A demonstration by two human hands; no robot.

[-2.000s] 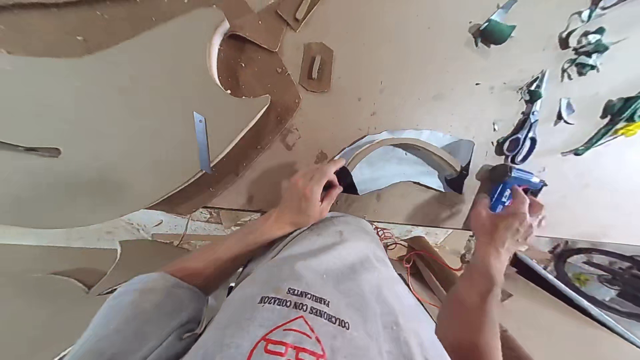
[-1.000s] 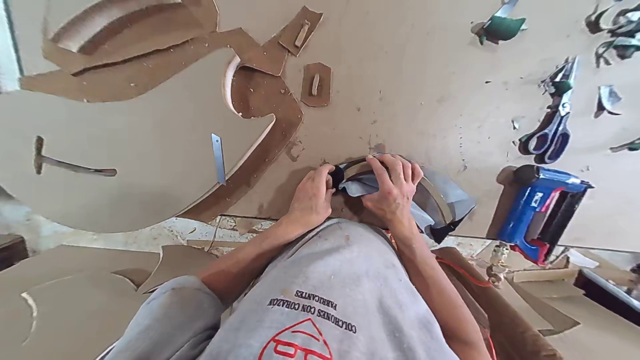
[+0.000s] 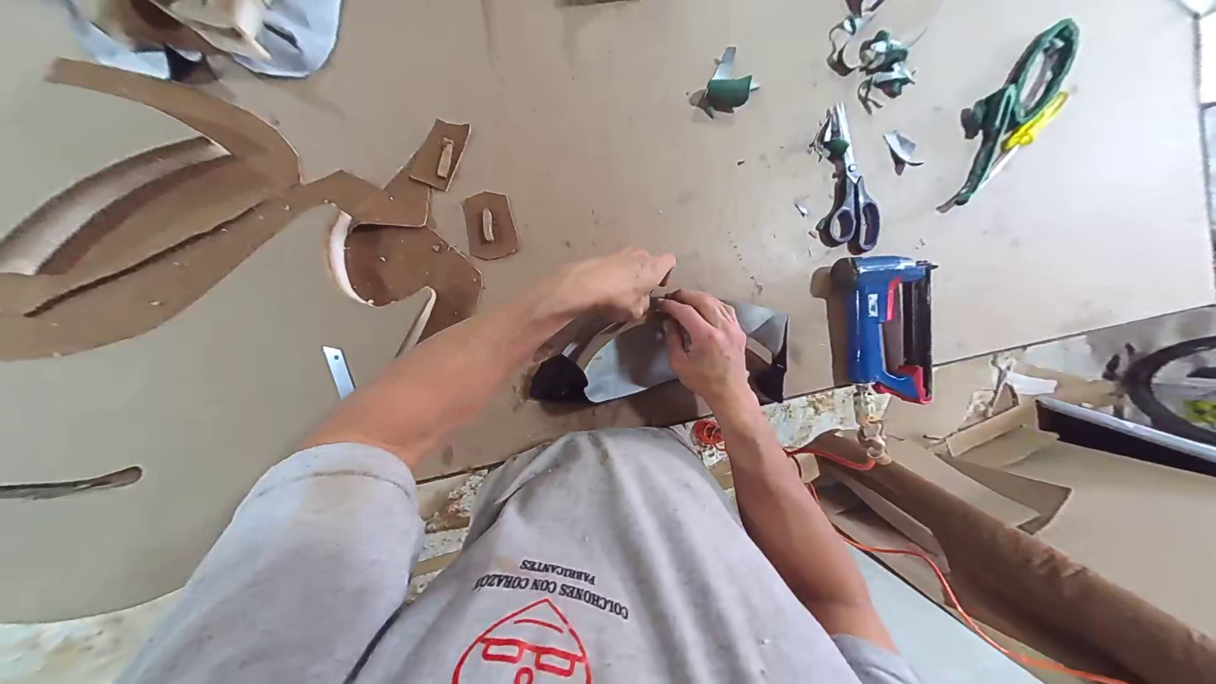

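A curved wooden piece with grey and black fabric (image 3: 622,366) lies at the near edge of the table. My left hand (image 3: 617,283) is at its far edge, fingers bent over the fabric; its grip is partly hidden. Just beside it, my right hand (image 3: 705,337) pinches the folded grey fabric against the curved piece. To the right, a blue pneumatic staple gun (image 3: 866,323) lies on the table, touched by neither hand. Dark-handled scissors (image 3: 848,204) lie beyond it.
Green-handled shears (image 3: 1016,109) lie at the far right, near fabric scraps (image 3: 730,92). Cut brown cardboard pieces (image 3: 180,237) and a metal blade (image 3: 338,370) are on the left. An orange air hose (image 3: 926,560) runs below the table edge beside a brown roll (image 3: 997,570).
My right hand held the staple gun two seconds ago; the gun now lies on the table and that hand is on the fabric. My left hand has moved from the piece's left end to its far edge.
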